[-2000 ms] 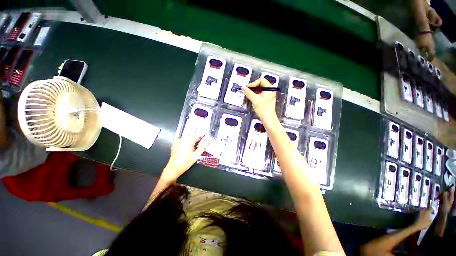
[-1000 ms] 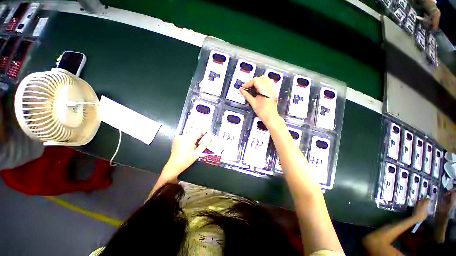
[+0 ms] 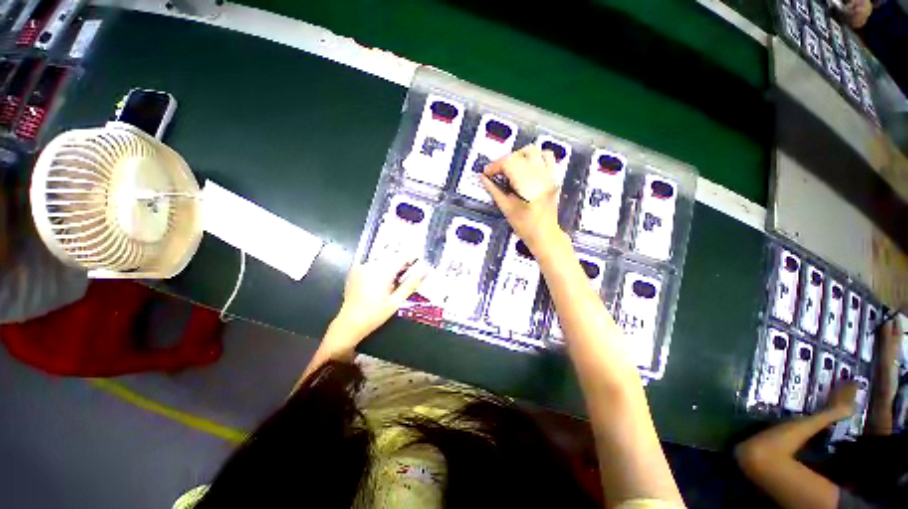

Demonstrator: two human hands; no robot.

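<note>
A clear blister tray (image 3: 403,187) lies in front of me with two rows of white phone cases, each with a dark oval. My right hand (image 3: 525,187) holds a thin dark pointed tool (image 3: 506,183), perhaps tweezers, over the second case (image 3: 489,157) of the far row; the tip is hard to make out. My left hand (image 3: 378,286) rests at the tray's near left pocket, over the lower part of a case. A sticker sheet (image 3: 426,313) with a red part lies at its fingers.
At left are a cream fan (image 3: 129,202) with its cable, a dark-faced mobile phone (image 3: 147,111) and a white paper strip (image 3: 261,231). Another tray (image 3: 767,328) and a person's hand (image 3: 844,400) are at right. A pale rail (image 3: 329,45) runs behind my tray.
My right hand stays over the second far case while the tool's angle has turned steeper. My left hand has hardly moved. The neighbour's arm at right has shifted.
</note>
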